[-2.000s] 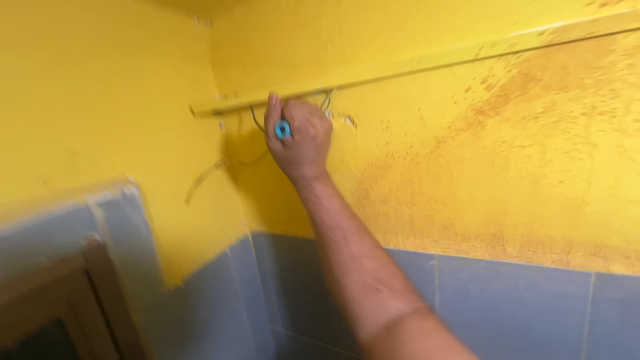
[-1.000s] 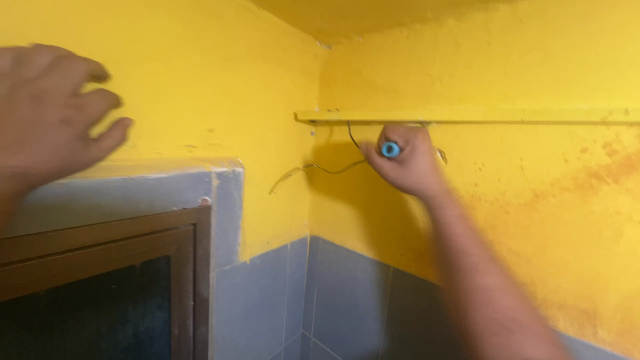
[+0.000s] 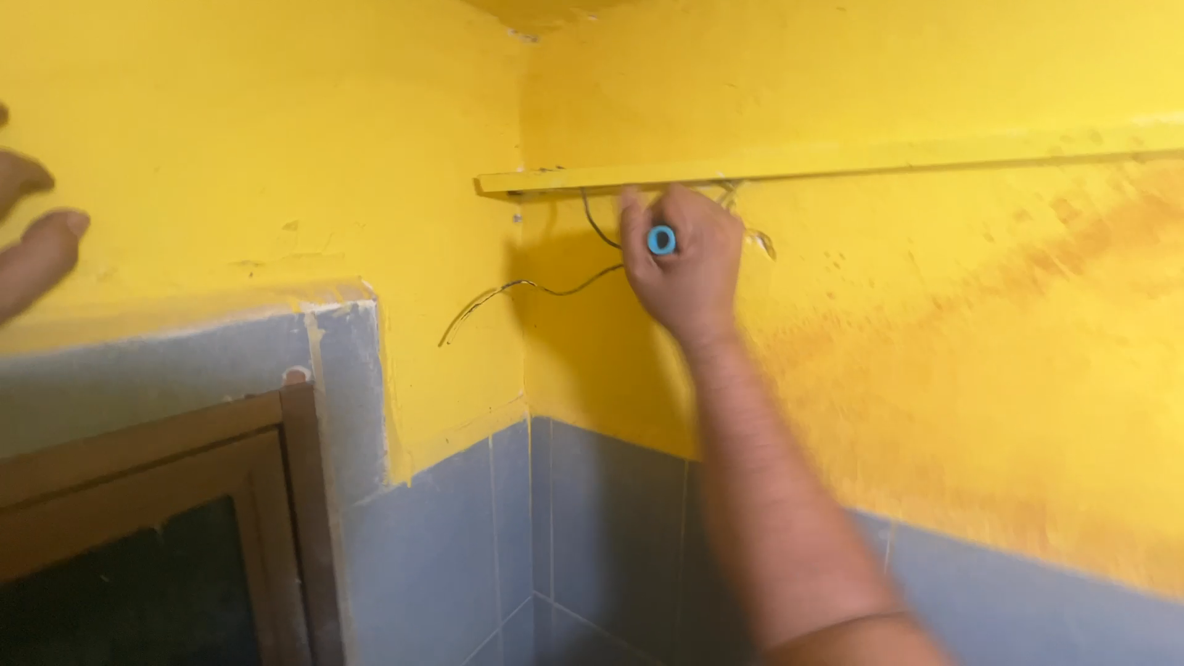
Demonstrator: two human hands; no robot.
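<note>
My right hand [image 3: 689, 264] is closed around a tool with a round blue handle end [image 3: 661, 240]; the rest of the tool is hidden by the fist. The hand is just under a yellow ledge or trunking strip [image 3: 814, 174] on the wall. A thin dark wire [image 3: 592, 217] hangs from the strip beside the hand, and another wire length [image 3: 546, 289] runs left from it, with its end near the corner. At the left edge my left hand [image 3: 42, 250] shows only in part, fingers apart, holding nothing visible, in front of the yellow wall.
Yellow painted walls [image 3: 231, 139] meet in a corner above blue-grey tiles [image 3: 435, 546]. A brown window or door frame [image 3: 301, 481] with a dark pane stands at lower left. A damaged patch [image 3: 764, 243] in the wall lies right of my fist.
My left hand, out of view two seconds ago, came in at the left and now shows less than one second ago. My right hand stays beneath the strip with the blue-ended tool.
</note>
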